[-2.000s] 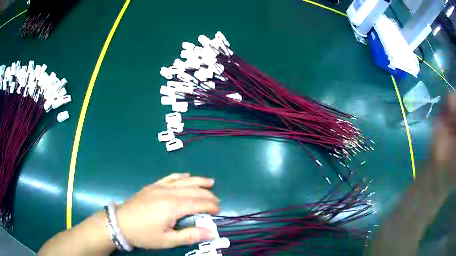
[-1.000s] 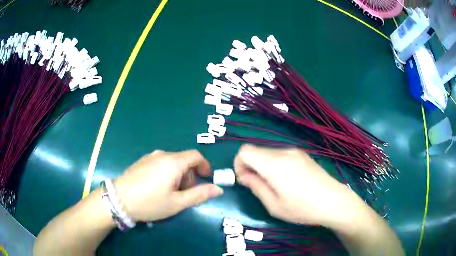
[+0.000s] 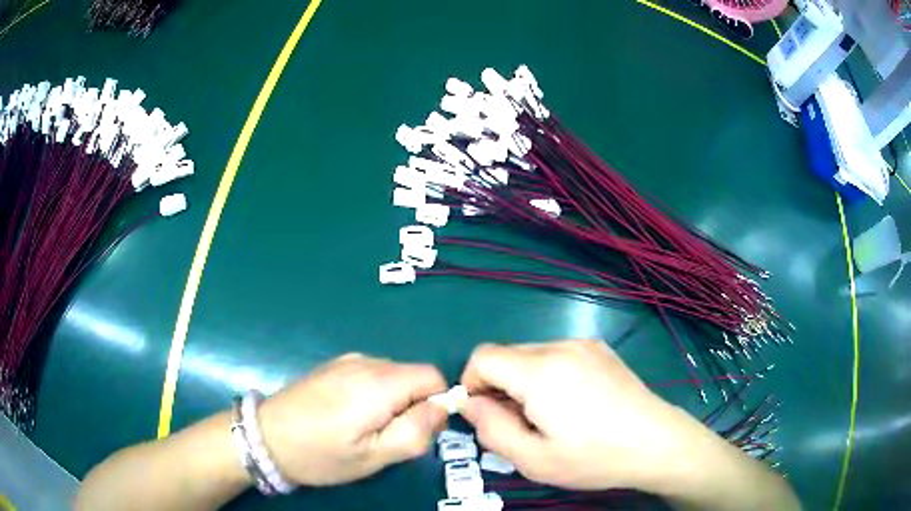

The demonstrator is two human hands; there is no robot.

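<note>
A small white connector housing (image 3: 452, 399) is held between both hands at lower centre. My left hand (image 3: 350, 419), with a bracelet at the wrist, pinches its left side. My right hand (image 3: 559, 409) pinches its right side; the fingertips cover much of it. A thin red wire (image 3: 699, 381) shows to the right of my right hand. The near bundle of leads (image 3: 462, 477) lies just below the hands, its white housings in view and its wires partly hidden under my right hand. The main bundle of leads (image 3: 619, 230) lies beyond, housings upper left, metal tips lower right.
The left bundle (image 3: 70, 210) fans out at the left edge, with one housing (image 3: 173, 205) sticking out. A far dark bundle (image 3: 128, 14) is at the top left. At the right are a blue box (image 3: 821, 150), a grey-white device (image 3: 807, 60), a pale plastic piece (image 3: 877, 245) and a pink fan (image 3: 747, 8).
My right hand has come in from the right edge. Both hands have since moved slightly nearer, and my left fingers have closed on the housing. The view has also shifted.
</note>
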